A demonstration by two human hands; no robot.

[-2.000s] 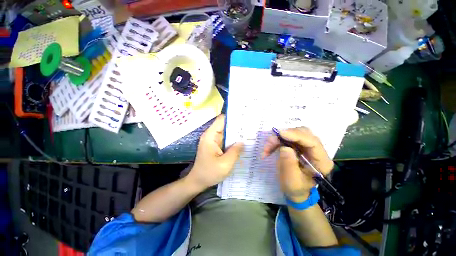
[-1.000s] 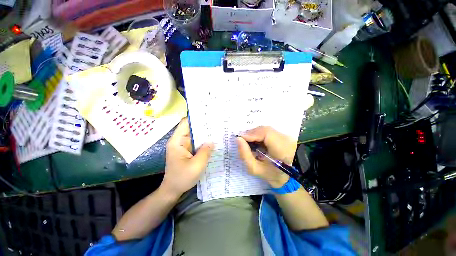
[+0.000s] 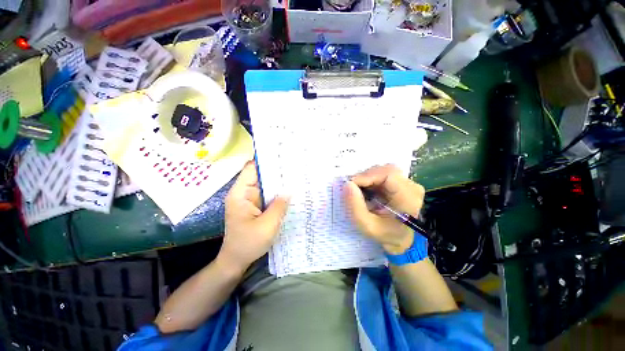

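A blue clipboard point(image 3: 274, 81) with a silver top clip holds white record sheets point(image 3: 322, 144) with printed tables and handwriting. It lies over the bench edge and the wearer's lap. My left hand point(image 3: 252, 223) grips its left edge, thumb on top of the sheets, the other fingers hidden underneath. My right hand point(image 3: 387, 206) holds a dark pen point(image 3: 404, 218) over the middle right of the sheets. The pen's tip is partly hidden by the fingers. A blue band is round the right wrist.
A black device unit point(image 3: 188, 121) sits in a whitish tape roll point(image 3: 221, 103) on a yellowish sticker sheet point(image 3: 175, 199) at left. A solder spool point(image 3: 31, 129) lies far left. White parts boxes point(image 3: 329, 26) stand behind; thin tools lie right of the clipboard. A brown roll point(image 3: 567, 77) is far right.
The view has swung right since the oldest frame, so the bench shows further left. Since one second ago, my right hand has moved right across the sheet with the pen. My left hand keeps its grip.
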